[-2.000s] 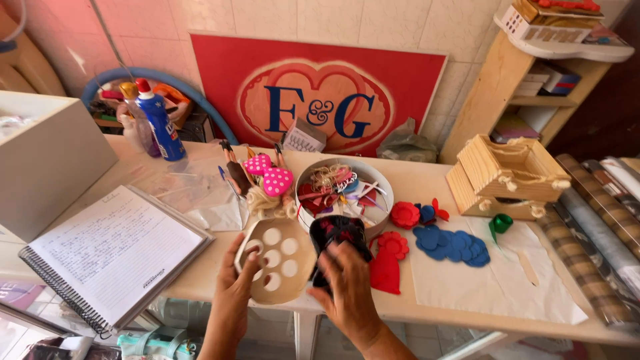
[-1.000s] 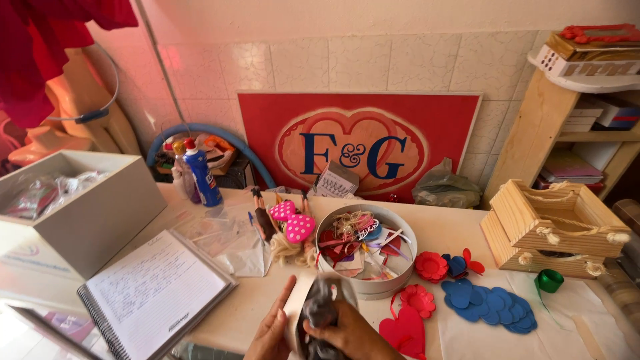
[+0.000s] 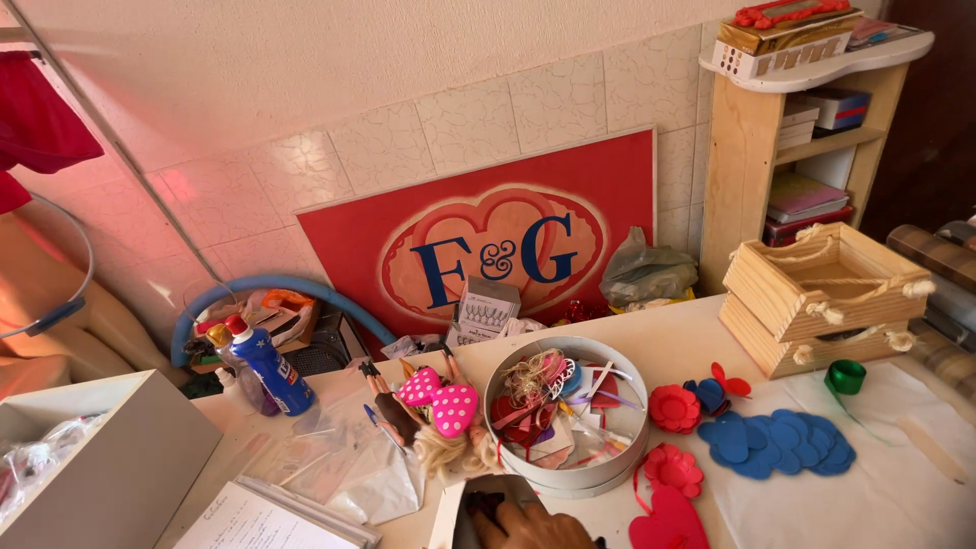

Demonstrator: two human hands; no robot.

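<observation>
At the bottom edge, my right hand (image 3: 534,528) has its fingers inside a pale, dark-lined open container (image 3: 482,499); what the fingers touch is hidden. My left hand is out of view. Just above stands a round white box (image 3: 568,488) of ribbons, raffia and paper cutouts. Dolls (image 3: 404,415) with a pink polka-dot bow (image 3: 455,409) lie to its left. On the right are red foam flowers (image 3: 674,409), a red foam heart (image 3: 669,524), a stack of blue foam cutouts (image 3: 778,442) and a green ribbon roll (image 3: 845,377).
Wooden crates with rope handles (image 3: 831,305) stand at the back right, near a wooden shelf (image 3: 736,183). Plastic bags (image 3: 358,465), a notebook (image 3: 259,522), bottles (image 3: 274,370) and a big white box (image 3: 114,465) occupy the left side. A red sign (image 3: 351,236) leans behind the table.
My left hand, seen in both earlier frames, has gone out of view. My right hand now shows only at the bottom edge. The view has shifted.
</observation>
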